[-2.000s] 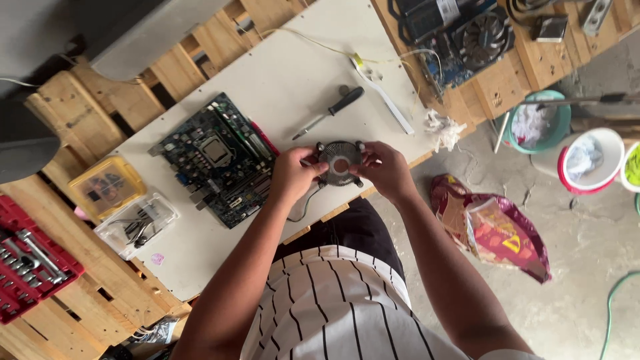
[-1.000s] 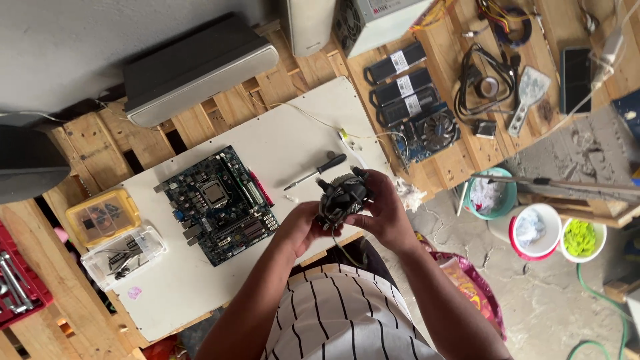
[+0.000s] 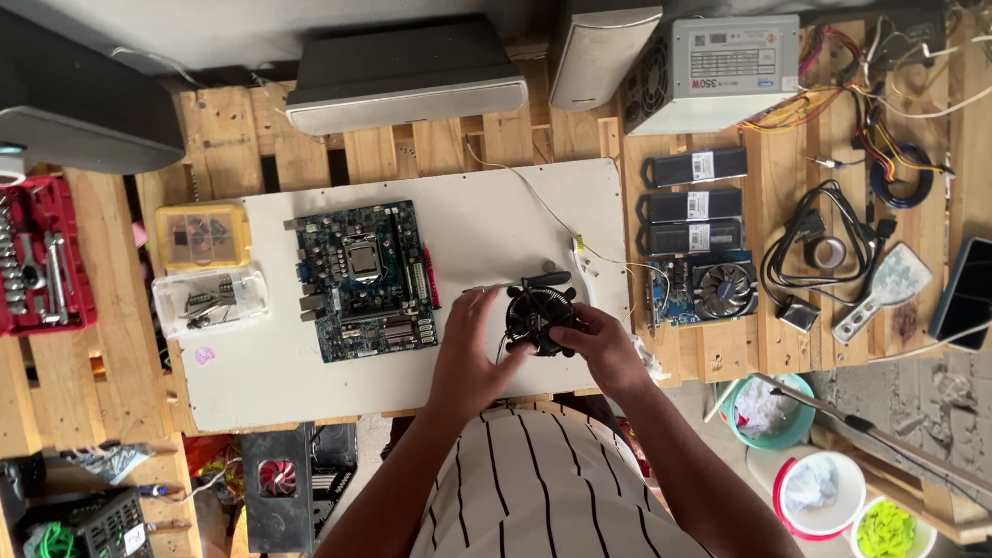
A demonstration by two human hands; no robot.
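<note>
A black CPU cooler fan (image 3: 540, 319) is held above the white board (image 3: 496, 194), its fan side facing up. My right hand (image 3: 608, 349) grips its right edge, thumb on top. At its left is my left hand (image 3: 473, 360), fingers spread, the thumb close to the fan's lower edge; whether it touches is unclear. Behind the fan lies a screwdriver (image 3: 546, 279) with a dark handle, partly hidden. To the left a green motherboard (image 3: 368, 283) lies flat, its processor (image 3: 363, 259) showing in the socket. A red strip (image 3: 430, 277) lies along its right side.
Left are a yellow-lidded organizer (image 3: 204, 236), a clear box of screws (image 3: 209, 301) and a red socket set (image 3: 48, 256). Right are a graphics card (image 3: 704, 291), dark packaged modules (image 3: 695, 207), a power supply (image 3: 713, 74), cables and a scraper (image 3: 883, 291). Speakers (image 3: 407, 74) stand behind.
The cooler, earlier held between both hands, has been turned and now shows its fan side. My left hand has opened away from it. The view has shifted and turned.
</note>
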